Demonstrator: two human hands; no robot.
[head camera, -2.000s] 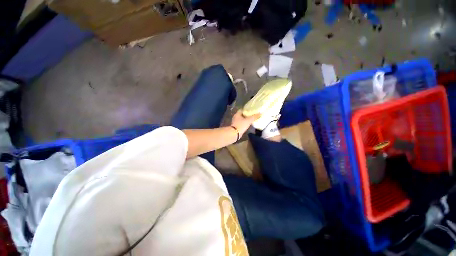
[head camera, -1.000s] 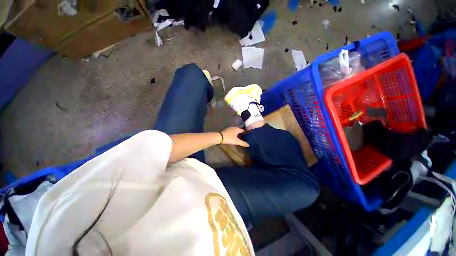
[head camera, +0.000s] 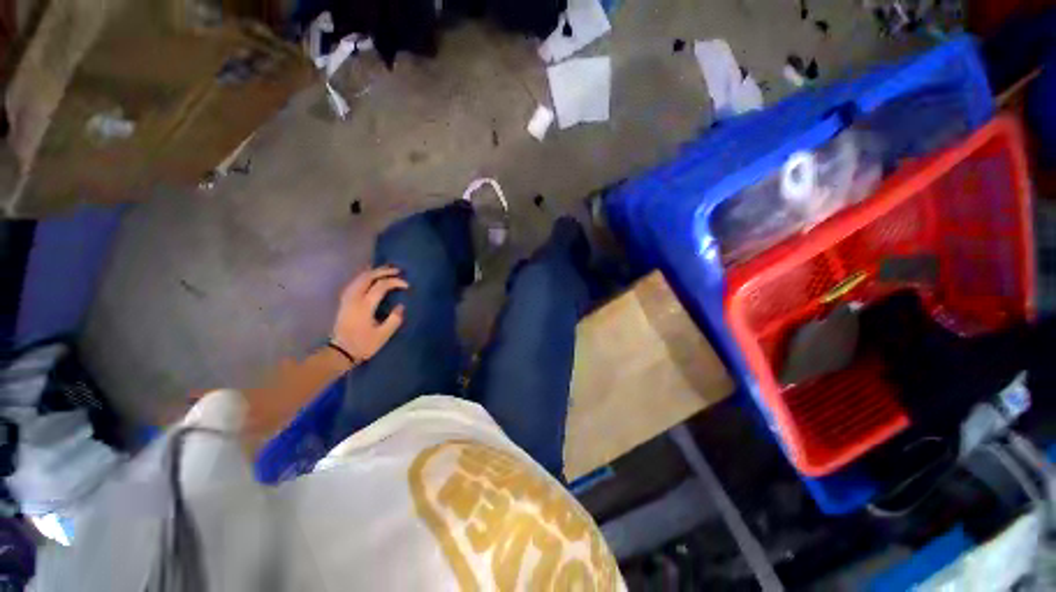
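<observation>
My left hand (head camera: 368, 315) rests on the side of my left thigh, in blue jeans (head camera: 423, 301), with fingers spread and nothing in it. My right hand is not in view. Nearest on the right is a red plastic basket (head camera: 759, 347), tilted on a blue plastic crate (head camera: 666, 220). The basket holds dark fabric (head camera: 915, 359), a grey piece and a small yellow item. A clear plastic bag (head camera: 799, 191) lies in the crate beside the basket.
A tan wooden board (head camera: 637, 376) is right of my legs. A cardboard carton (head camera: 139, 116) stands at upper left. White scraps (head camera: 579, 90) and dark bits lie on the grey floor (head camera: 290, 231). Grey-white fabric (head camera: 58, 445) is at far left.
My left hand first held the raised shoe, then touched the right lower leg, and now lies on the left thigh. The right leg has come down beside the left one.
</observation>
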